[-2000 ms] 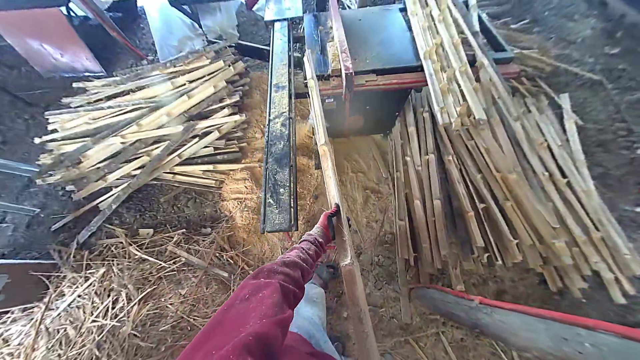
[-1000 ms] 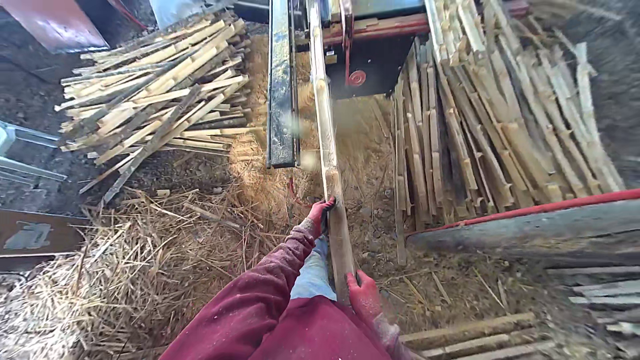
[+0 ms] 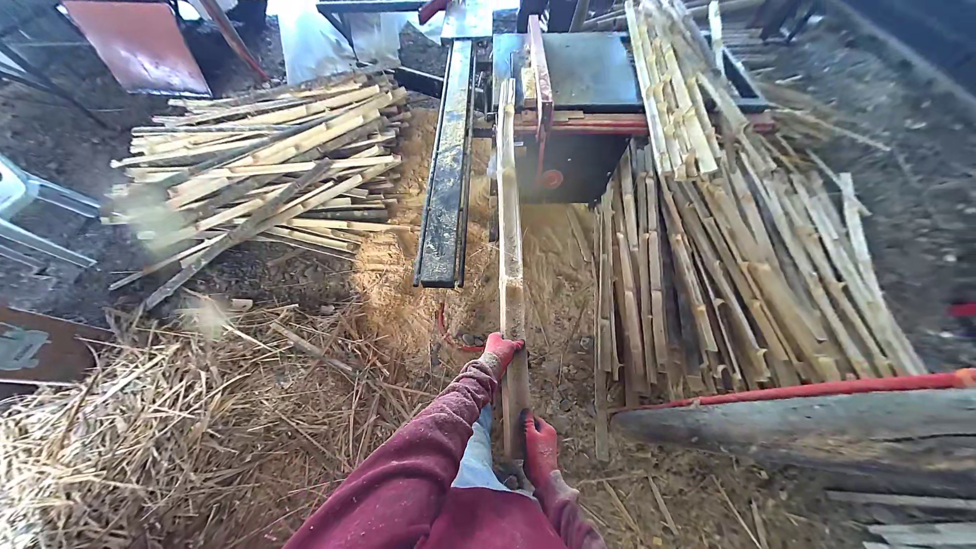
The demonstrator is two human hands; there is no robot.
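A long split bamboo strip (image 3: 511, 267) runs away from my body, its far end beside the red upright guard (image 3: 540, 69) of a machine with a flat metal table (image 3: 587, 70). Gripping the strip near its middle is my left hand (image 3: 504, 352), in a red glove. My right hand (image 3: 540, 444), also gloved in red, holds the strip's near end at its right side. Left of the strip, a narrow dark metal rail (image 3: 444, 191) carries sawdust.
Bamboo strips lie in a pile (image 3: 274, 168) at left and a stack (image 3: 732, 290) at right. Thin splinters (image 3: 191, 427) cover the lower-left ground. A log (image 3: 801, 427) with a red edge lies at right. A white plastic chair (image 3: 38, 198) stands far left.
Two seconds ago only my left hand showed on a strip; a second ago my right hand had come into view at its near end. Both hands hold it now.
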